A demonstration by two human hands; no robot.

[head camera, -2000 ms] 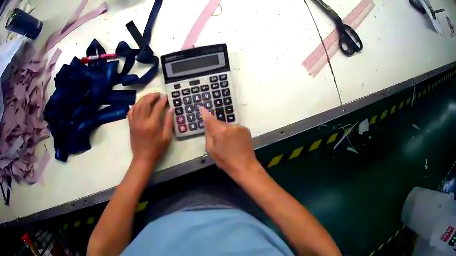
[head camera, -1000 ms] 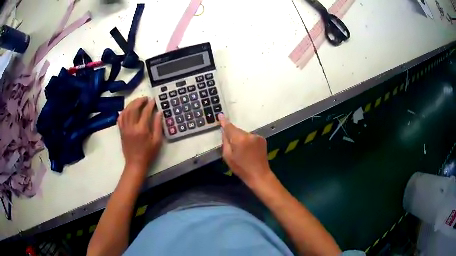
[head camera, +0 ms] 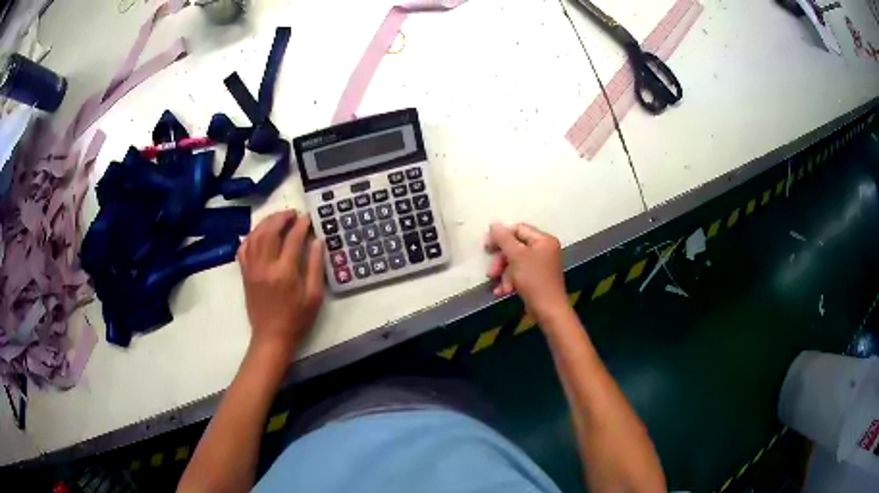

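A silver-grey calculator [head camera: 371,202] with a dark top, black keys and two red keys lies on the white table in front of me. My left hand [head camera: 281,274] rests on the table at its left side, fingers beside the lower left edge, holding nothing. My right hand [head camera: 525,262] is to the right of the calculator, near the table's front edge, apart from it. Its fingers are curled; I cannot tell if anything small is between them.
Navy fabric strips [head camera: 159,231] and dusty-pink strips [head camera: 43,250] lie left. A red pen [head camera: 178,146] is on the navy heap. Black-handled shears [head camera: 655,82] lie on a pink ruler [head camera: 602,125]. A metal-trimmed edge [head camera: 617,226] runs in front; a white bin [head camera: 829,400] stands right.
My right hand has moved from the calculator's keys to the right, with its fingers now curled. My left hand stays beside the calculator. The view has shifted slightly.
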